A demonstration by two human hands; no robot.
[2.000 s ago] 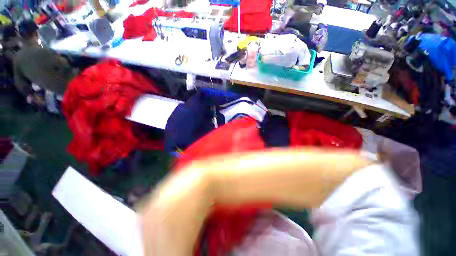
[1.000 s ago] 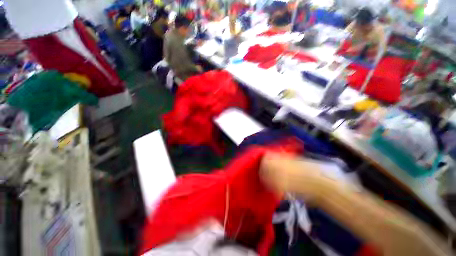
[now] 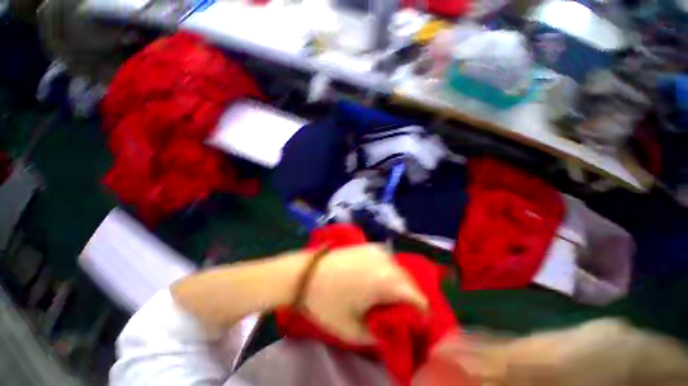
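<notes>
A red garment piece [image 3: 403, 332] is bunched low in front of me, close to my lap. My left hand [image 3: 366, 290] comes in from the lower left, with a thin dark band at the wrist, and its fingers are closed on the red cloth. My right hand [image 3: 456, 362] is at the bottom right, blurred and partly cut off by the edge. It is against the red cloth, but its fingers cannot be made out.
A large red heap [image 3: 173, 124] lies at the left. White boards [image 3: 136, 252] stand low. Navy cloth [image 3: 434, 200], striped pieces [image 3: 400, 147] and another red pile [image 3: 509, 226] lie ahead. A machine table [image 3: 520, 124] with a green basket [image 3: 490, 87] runs behind.
The view has swung back to the right. The red cloth, spread out across my lap one second ago, is now bunched. My left hand has come into view, closed on it.
</notes>
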